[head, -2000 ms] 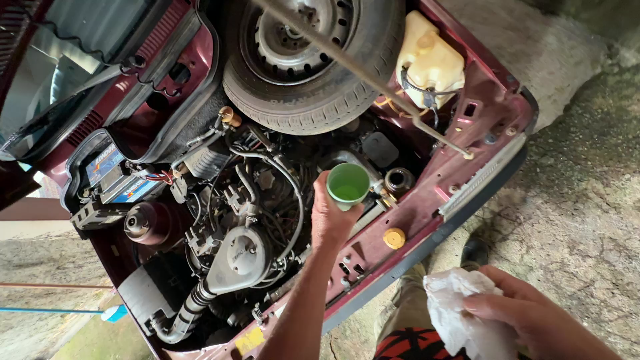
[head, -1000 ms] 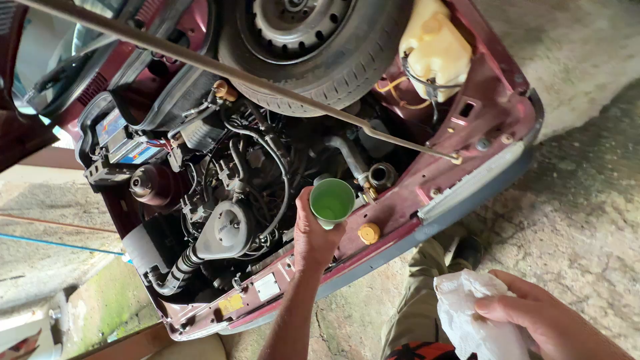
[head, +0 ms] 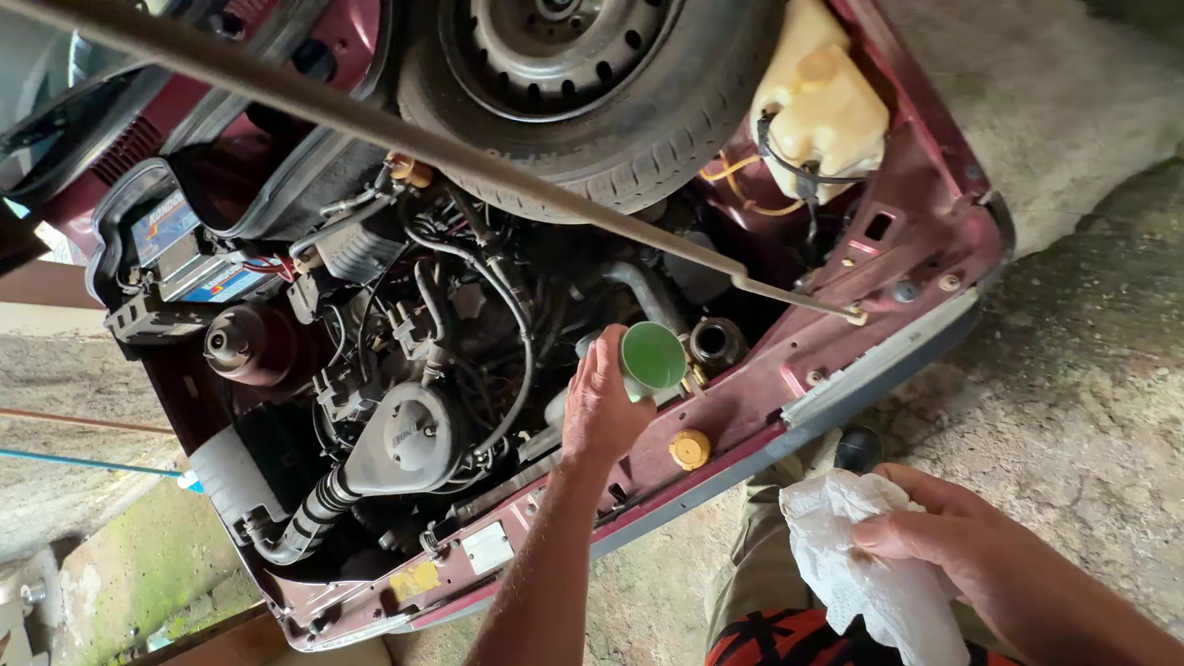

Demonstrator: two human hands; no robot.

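Note:
My left hand (head: 606, 398) grips a cup of green liquid (head: 655, 356) above the front edge of the engine bay. Just right of the cup is the uncapped round filler neck (head: 717, 343), dark inside. An orange-yellow cap (head: 689, 450) rests on the maroon front panel (head: 740, 407) below the cup. At the lower right, my right hand (head: 943, 527) holds a crumpled white paper towel (head: 869, 564) with a small brown stain, outside the car over the ground.
A metal hood prop rod (head: 518, 180) crosses above the bay to the front panel. A spare wheel (head: 592, 139) lies at the top, beside a yellowed plastic reservoir (head: 819, 111). The air cleaner housing (head: 407, 439), hoses and a battery (head: 190, 245) fill the left side.
The cup in my left hand has come closer to the filler neck than it was one second ago. My right hand still holds the paper towel. The view has shifted.

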